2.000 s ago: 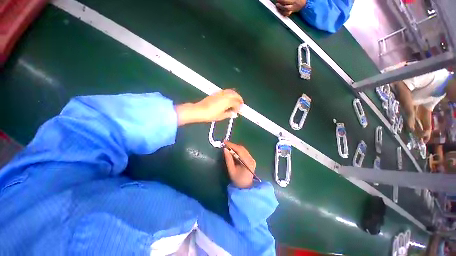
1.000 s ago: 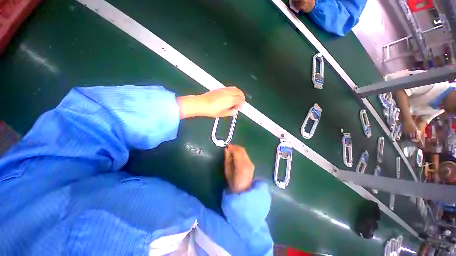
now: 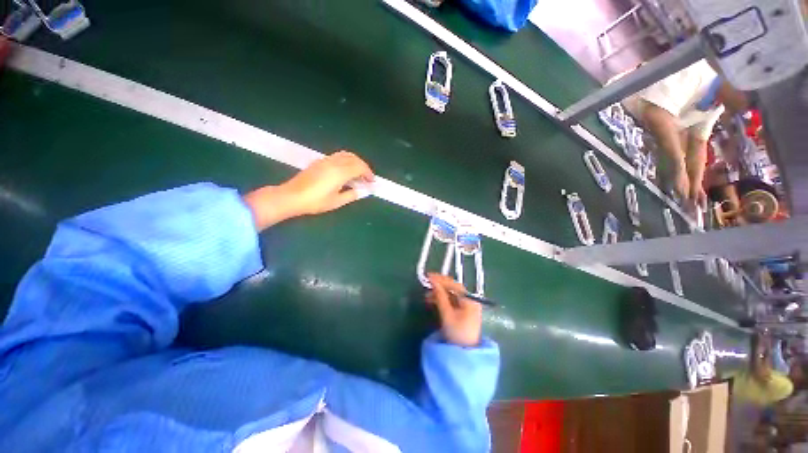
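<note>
My left hand is over the pale rail, off the frames, with a small white spot at its fingertips. I cannot tell if it holds that spot. My right hand holds a thin dark pointed tool like a pen. Its fingertips are at the lower end of a white oval frame with a blue-silver end part. A second like frame lies close beside it on the right. Both lie on the green surface by the rail.
More oval frames lie beyond the rail, with others at the far upper left. A dark bundle and stacked frames are at right. A cardboard box and red item are below. Metal posts cross at right; a person's arms are beyond.
My left hand has let go of the oval frame. That frame now appears farther right, beside the other one, with my right hand at it. The view has shifted, bringing the cardboard box in.
</note>
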